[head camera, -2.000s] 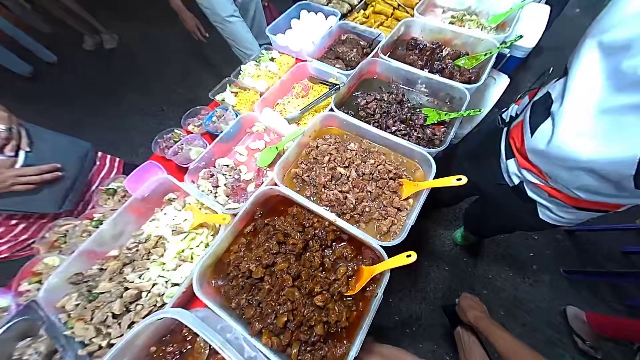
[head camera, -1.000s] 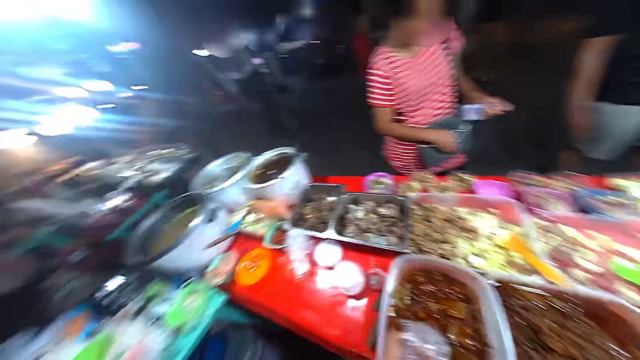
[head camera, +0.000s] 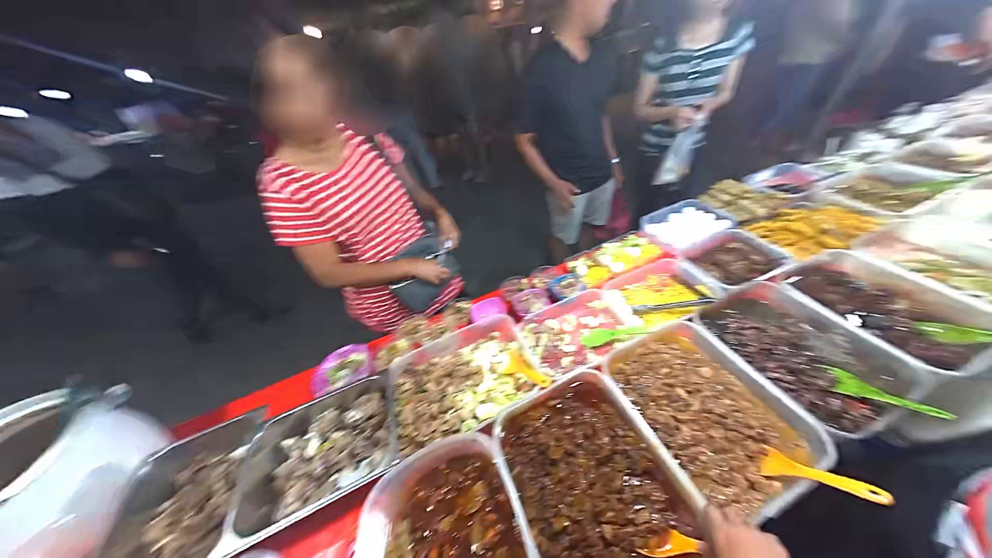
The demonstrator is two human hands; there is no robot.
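Observation:
At the bottom edge, right of centre, my right hand [head camera: 740,536] is partly in view and blurred. Its fingers close around the handle end of an orange plastic spoon [head camera: 671,544], whose bowl rests in a plastic tub of dark brown meat stew [head camera: 585,469]. The hand is beside that tub's rim. Just above it, a second orange spoon [head camera: 825,474] leans in a tub of lighter brown chopped meat [head camera: 690,411]. A tub of reddish stew [head camera: 457,508] stands to the left. My left hand is out of view.
Metal trays of meat [head camera: 329,449] and a large pot [head camera: 74,473] stand at left. Farther right are tubs with green spoons [head camera: 891,394] and yellow food [head camera: 814,231]. A person in a striped red shirt [head camera: 349,209] stands across the red-covered table [head camera: 271,399]; others stand behind.
My right hand is now at the orange spoon in the dark stew; two seconds ago that spoon's handle lay free over the rim. The view swung left, then partly back.

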